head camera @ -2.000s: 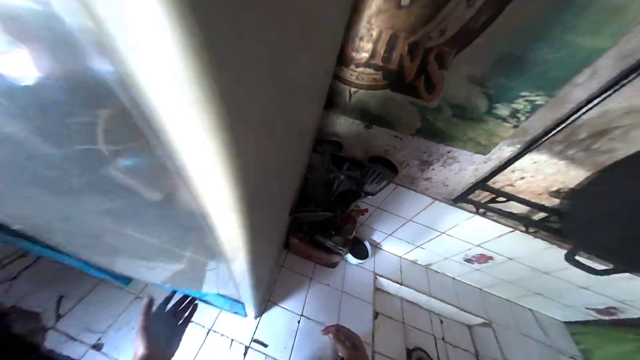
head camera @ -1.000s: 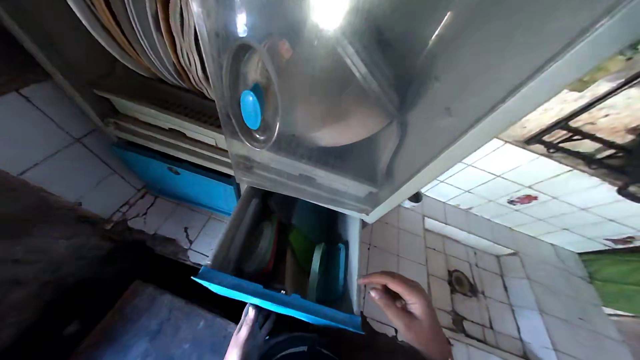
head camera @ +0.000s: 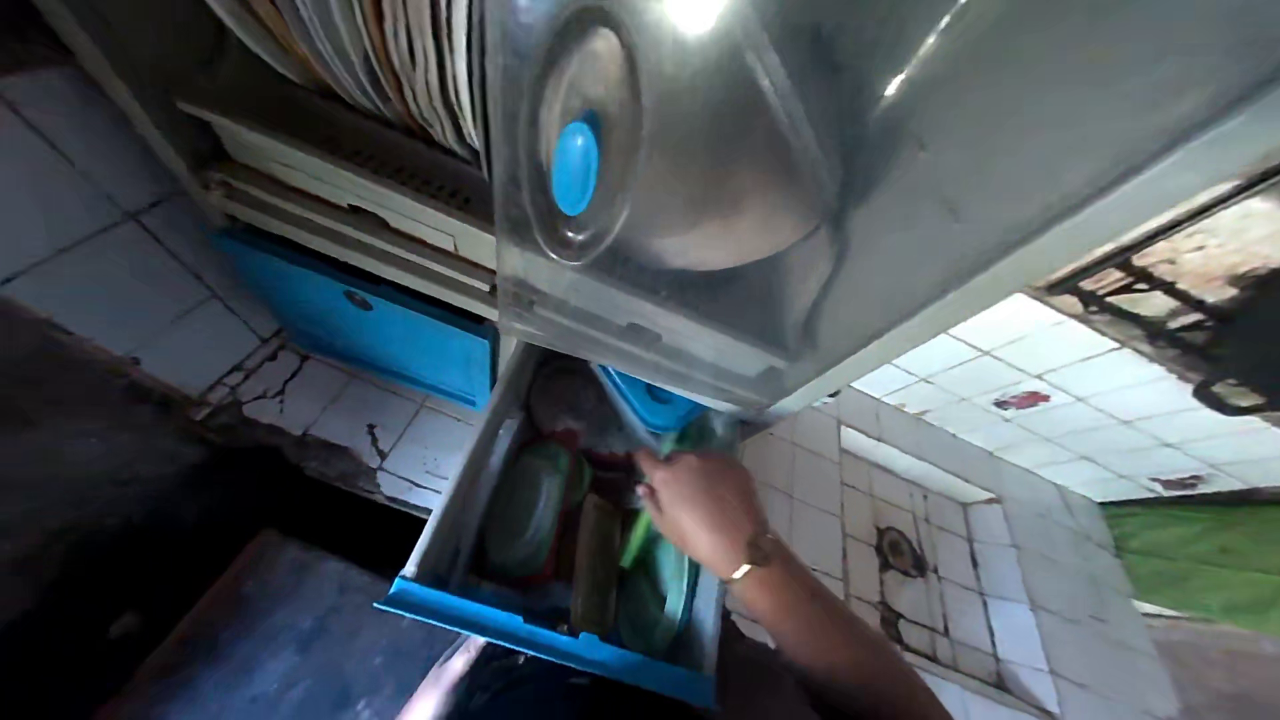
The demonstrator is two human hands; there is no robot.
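A drawer with a blue front (head camera: 560, 645) is pulled out below a clear-doored cabinet. My right hand (head camera: 700, 500), with a gold-coloured band at the wrist, reaches down into it among plastic containers; its fingertips are partly hidden, and I cannot tell whether they grip anything. At the drawer's left lies a clear container with a red rim (head camera: 525, 510). A green container (head camera: 655, 600) sits at the right, under my right wrist, and a blue container (head camera: 655, 400) is at the back. My left hand (head camera: 445, 680) is at the drawer's front edge, mostly cut off by the frame.
The transparent cabinet door (head camera: 700, 300) with a blue knob (head camera: 575, 168) overhangs the drawer. Plates (head camera: 400, 70) stand in a rack at upper left, above a closed blue drawer front (head camera: 370, 320). Cracked white tiles (head camera: 345, 410) lie behind; a dark pan (head camera: 1245, 340) is at far right.
My right hand has moved from beside the drawer into it, among the containers. Two seconds ago both hands were below the cabinet with fingers spread, and the pulled-out drawer was not in view.
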